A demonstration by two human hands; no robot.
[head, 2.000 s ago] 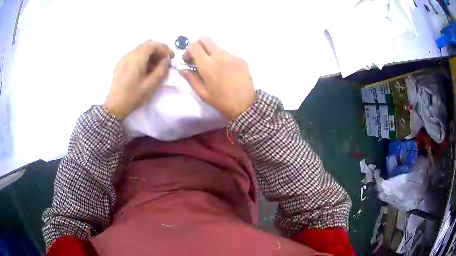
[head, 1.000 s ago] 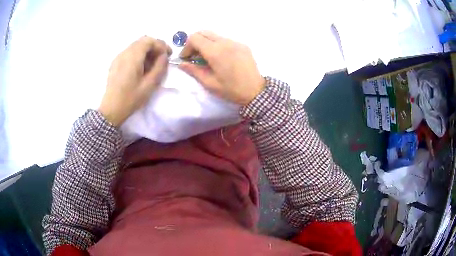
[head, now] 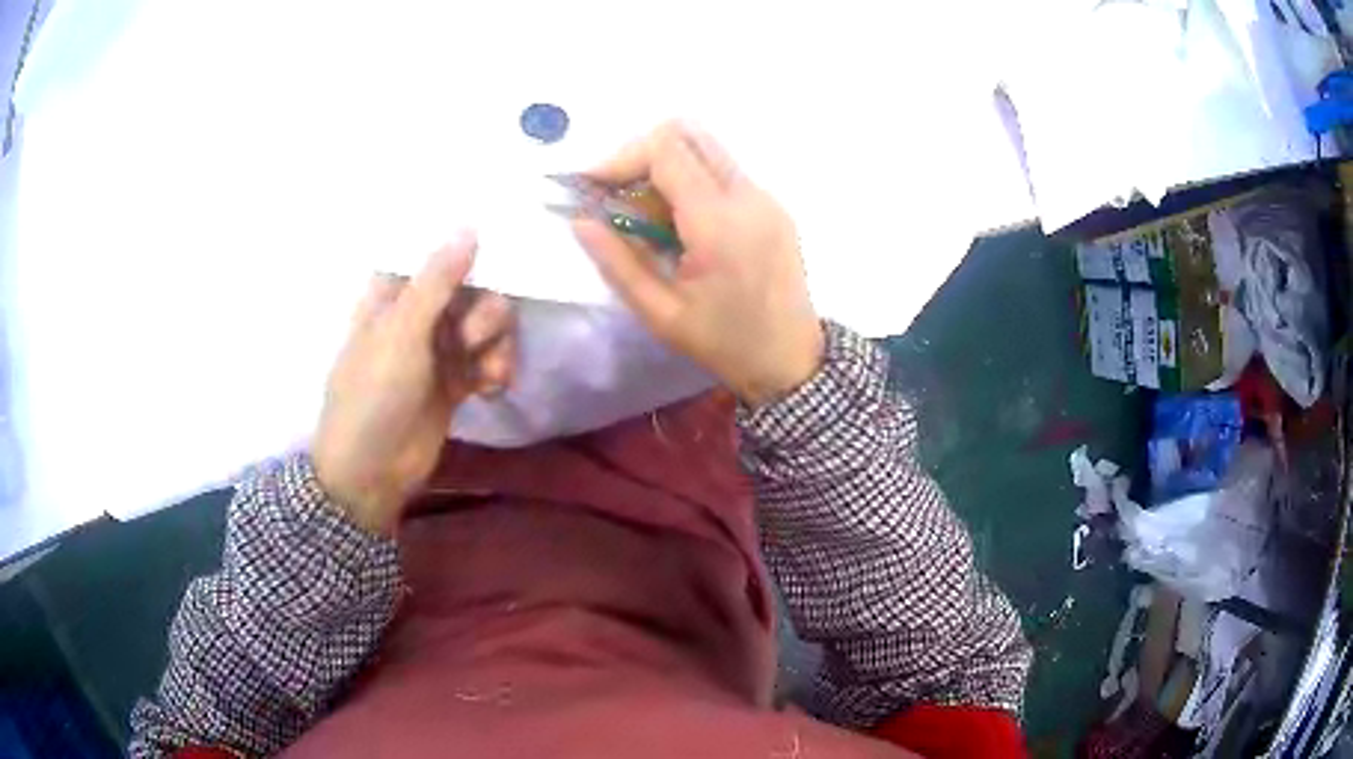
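Note:
A bright white garment [head: 594, 341] lies over the table edge in front of me and hangs down to the maroon apron. One round dark button [head: 545, 122] shows on the white, above my hands. My right hand [head: 709, 252] holds small thread snips [head: 631, 223] with a green part; their two pointed blades are apart and point left, just below the button. My left hand [head: 423, 363] is at the garment's left part, fingers spread and slightly blurred. Whether its curled fingers pinch any cloth is hard to tell.
The white tabletop and cloth merge in glare. More white cloth [head: 1157, 111] lies at the upper right. Cartons [head: 1135, 312], a blue package [head: 1195, 442] and white plastic bags [head: 1202, 541] are at the right above the green floor. Thread bits lie on the apron [head: 579, 593].
My left hand has moved down and its fingers have spread, away from the right hand. My right hand has moved slightly right, and the snips' blades now show clearly. The raised cloth between my hands has dropped.

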